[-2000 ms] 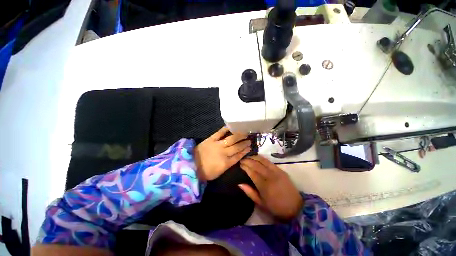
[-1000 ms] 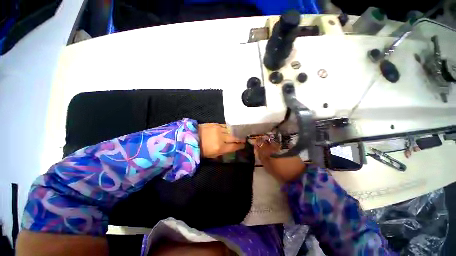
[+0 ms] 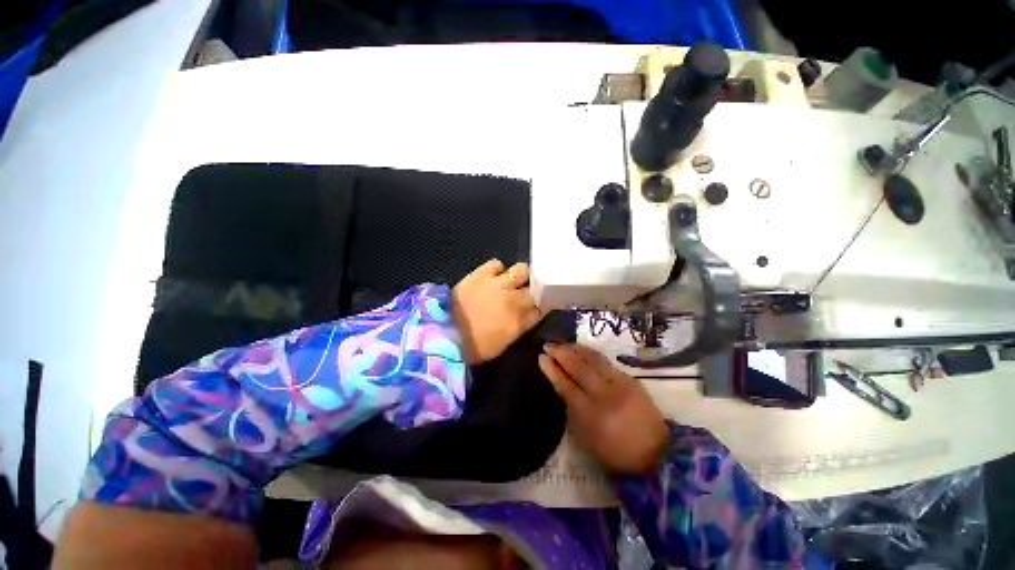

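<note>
The black padded back panel (image 3: 434, 228) lies flat on the white table, left of and partly in front of the sewing machine head (image 3: 579, 239). It has a mesh face and a faint olive-grey patch at the left. My left hand (image 3: 495, 312) lies on the panel beside the machine head, its fingertips out of clear sight near the panel's right edge. My right hand (image 3: 601, 401) is at the panel's right edge, fingertips on a small black piece (image 3: 560, 325) by the presser foot area. Whether the fingers pinch it is hard to tell.
A smartphone (image 3: 776, 376) and thread snips (image 3: 871, 390) lie on the machine bed to the right. A clear plastic bag (image 3: 913, 523) is below the right table edge. Black strips (image 3: 28, 468) lie at the far left. A blue crate (image 3: 467, 22) is behind the table. Thread cones (image 3: 863, 80) stand behind the machine.
The hands were closer together at the small black piece one second ago; now my right hand is lower and the fingers are apart from my left. The view has shifted a little.
</note>
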